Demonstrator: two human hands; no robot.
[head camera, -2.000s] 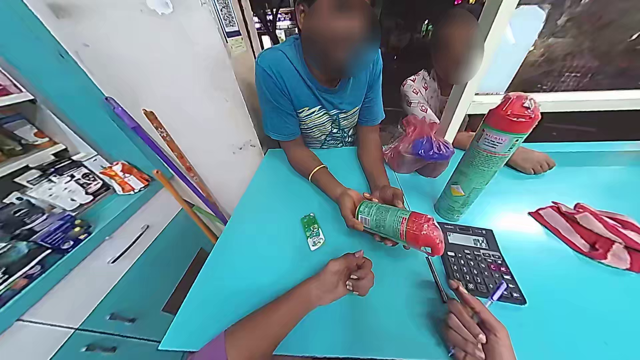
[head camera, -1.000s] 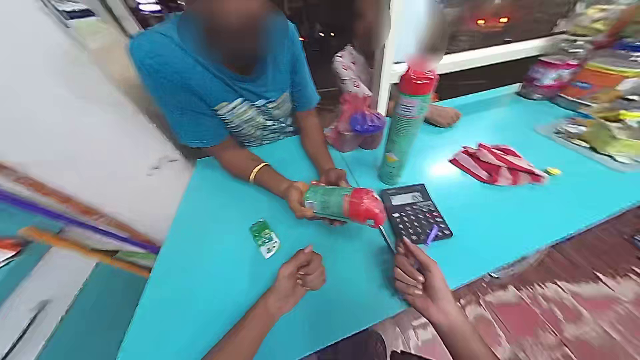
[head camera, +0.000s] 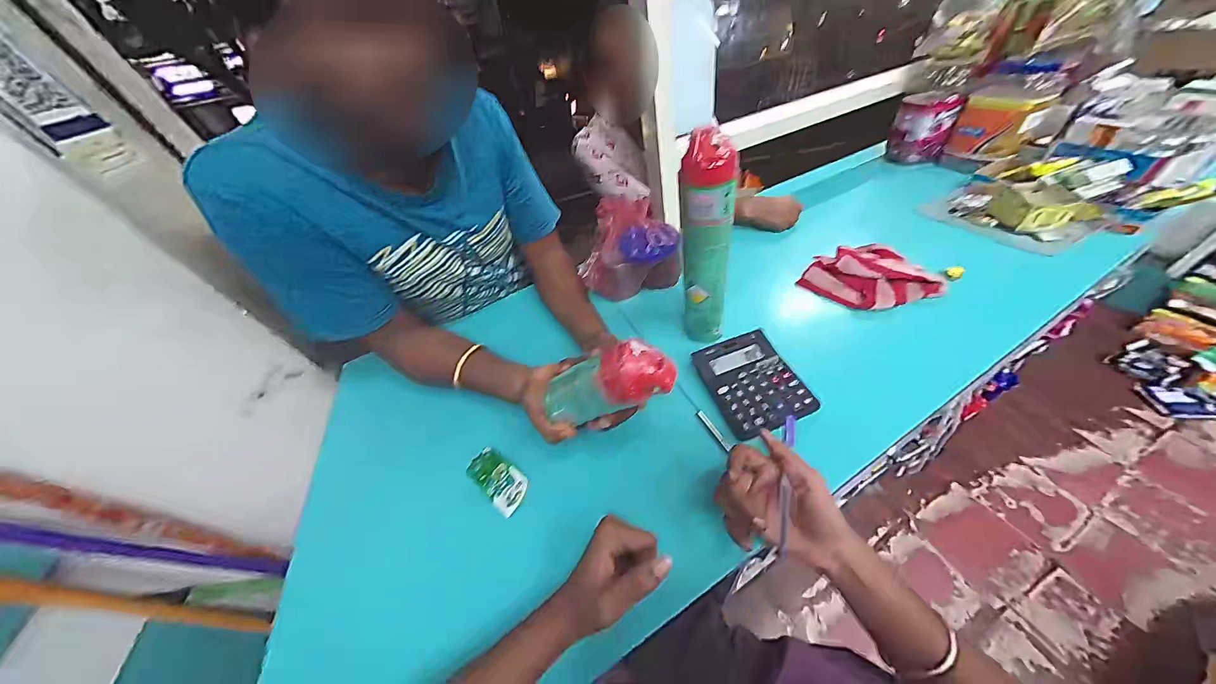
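My left hand (head camera: 617, 575) rests with curled fingers over the turquoise counter (head camera: 399, 589), holding nothing visible, below a small green and white packet (head camera: 499, 482). In my right hand (head camera: 784, 494) is a purple pen (head camera: 787, 475), near the lower edge of a black calculator (head camera: 755, 382). A thin dark rod, perhaps another pen (head camera: 712, 429), lies left of the calculator. Across the counter a person in a blue T-shirt holds a green spray can with a red, plastic-wrapped cap (head camera: 608, 382) in both hands. A taller can of the same colours (head camera: 708, 237) stands upright behind the calculator.
A red and white striped cloth (head camera: 872, 277) lies right of the tall can. A pink plastic bag with a purple item (head camera: 632, 249) is beside the person. Trays of packets (head camera: 1035, 204) and tubs fill the far right. A second person's hand (head camera: 769, 212) rests at the back edge.
The view has swung right, bringing in the packets at the far right. The person still holds the shorter can, and the pen remains in my right hand.
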